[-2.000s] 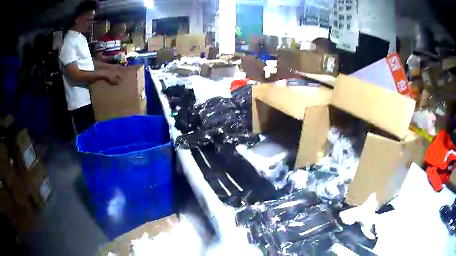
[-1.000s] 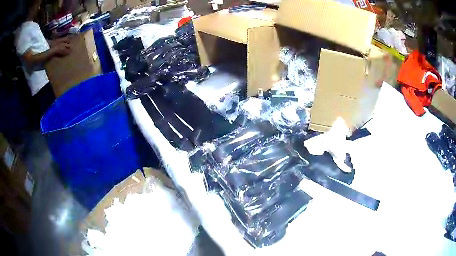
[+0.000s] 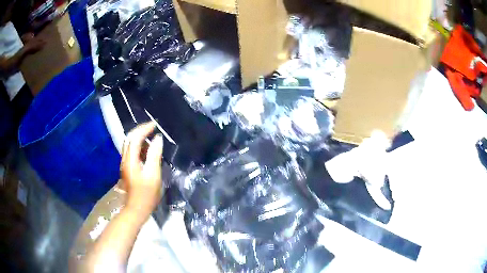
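Note:
My left hand [image 3: 142,160] reaches in from the lower left, bare, fingers bent and thumb apart, with nothing seen in it. It is above the table's left edge, over the near left side of dark flat strap packs [image 3: 176,120]. Glossy black bagged strap packs [image 3: 251,208] lie in a row to its right, blurred. A white work glove [image 3: 363,162] lies right of them on dark material. A flat black strap piece [image 3: 387,237] points to the lower right. My right hand is not in view.
An open cardboard box [image 3: 374,80] with crinkled clear plastic [image 3: 315,64] stands behind the packs. A blue bin [image 3: 69,144] is beside the table at left. More glossy black packs [image 3: 144,42] lie farther back. Red-orange cloth [image 3: 462,64] is at right. A person's arm touches a carton [image 3: 50,53].
My left hand has come into view from the lower left. The view has tilted down and moved closer to the bagged packs. The glove and strap piece lie much as before.

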